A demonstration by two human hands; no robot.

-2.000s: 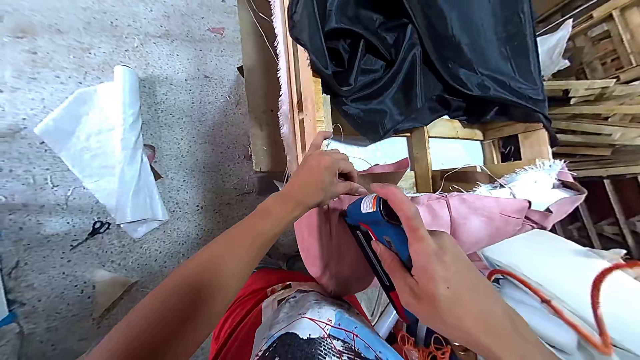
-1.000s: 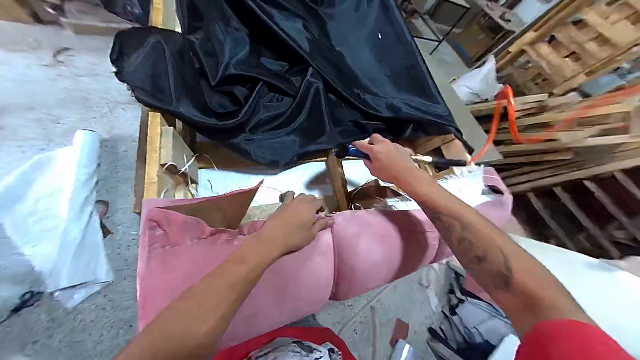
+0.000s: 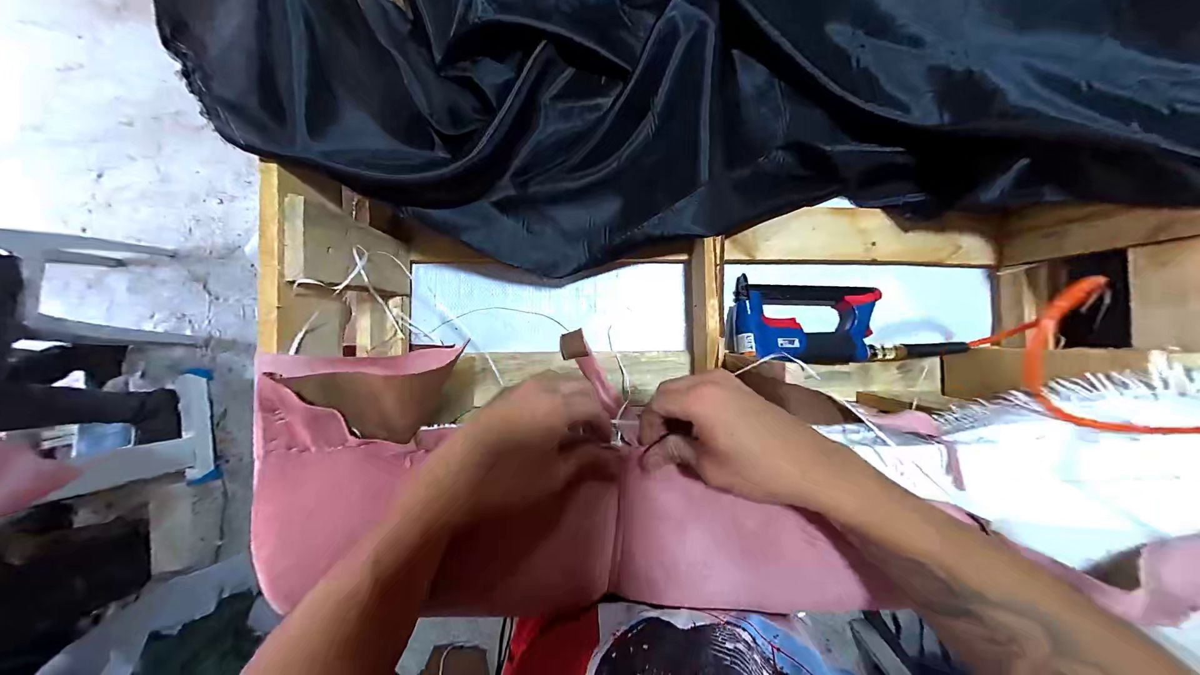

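Observation:
Pink upholstery fabric (image 3: pixel 750 553) covers the padded near edge of a wooden furniture frame (image 3: pixel 707 305), with a vertical seam between my hands. My left hand (image 3: pixel 539 422) is closed at the fabric's upper edge, left of the seam; its fingertips are partly hidden. Just right of the seam, my right hand (image 3: pixel 708 427) pinches the same edge between thumb and fingers. A narrow pink strip (image 3: pixel 595 375) and thin white cords stick up between them. The blue pneumatic stapler (image 3: pixel 808 323) lies inside the frame, beyond my right hand, touched by neither.
Shiny black fabric (image 3: pixel 581 141) drapes over the frame's far part. An orange air hose (image 3: pixel 1036 366) runs from the stapler to the right, over white frayed fabric (image 3: pixel 1059 469). At the left are a pale wall (image 3: pixel 122 141) and a light-coloured frame (image 3: pixel 122 469).
The stapler, in my right hand two seconds ago, now lies released inside the frame. My right hand has come back to the pink edge beside my left. The view has moved closer.

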